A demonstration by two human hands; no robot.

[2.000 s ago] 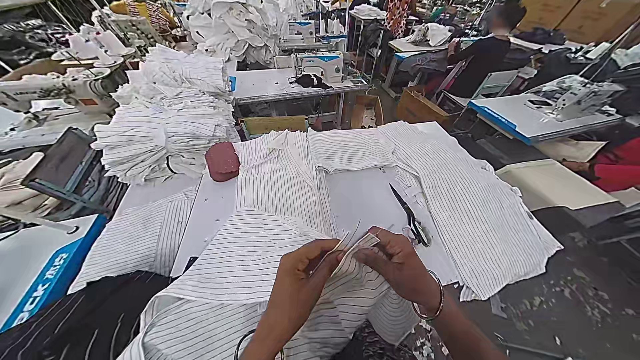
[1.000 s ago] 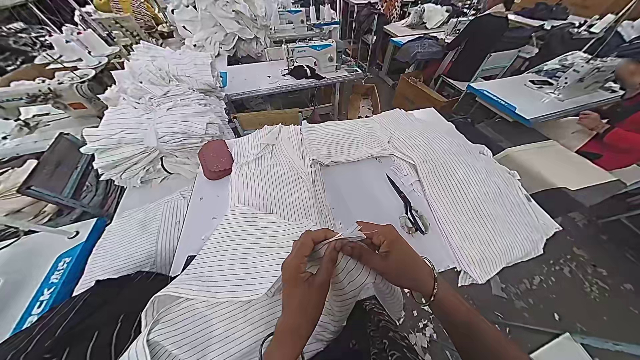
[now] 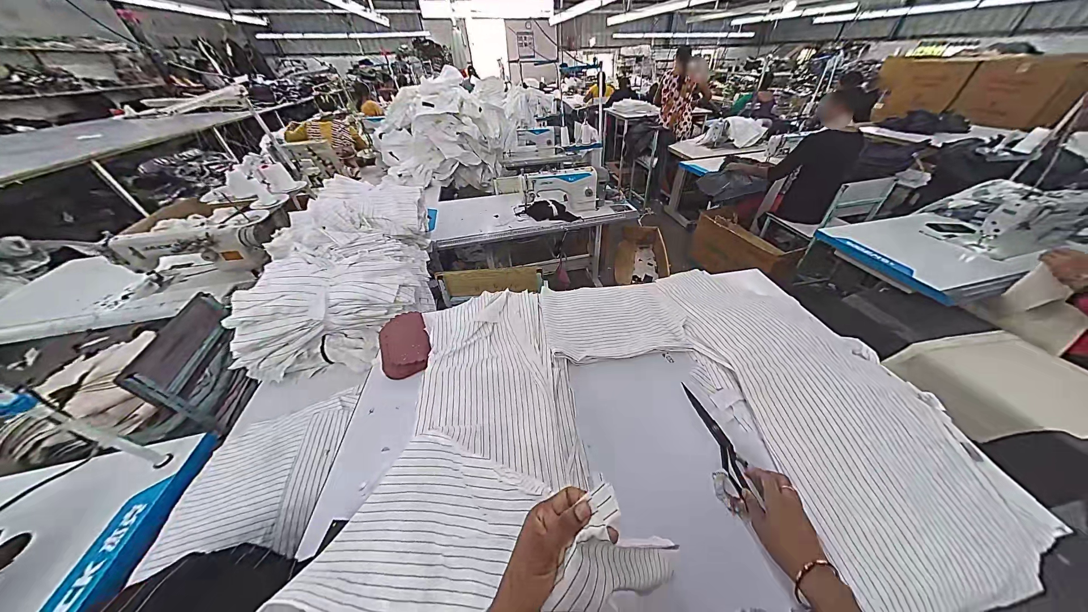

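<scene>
My left hand [image 3: 557, 544] pinches an edge of the white striped fabric [image 3: 450, 510] between thumb and fingers, near the bottom middle. To its right my right hand [image 3: 778, 514] reaches to the handles of the black scissors [image 3: 718, 438], which lie on the white tabletop [image 3: 633, 433] with the blades pointing up and left. Its fingers touch the handles; whether they grip them is unclear. More striped fabric pieces [image 3: 850, 442] lie along the right side and across the back of the table. A dark red rounded piece [image 3: 405, 345] lies at the left edge of the striped fabric.
A tall stack of striped fabric bundles [image 3: 331, 272] stands at the left. Beyond the table are a sewing machine [image 3: 561, 189] on its own table and a cardboard box [image 3: 642, 253]. A co-worker in black [image 3: 820, 166] sits farther back; another person's hand [image 3: 1067, 268] shows at the right edge.
My right hand has left the fabric and moved right to the scissors. My left hand still holds the fabric, now alone. The view has tilted up.
</scene>
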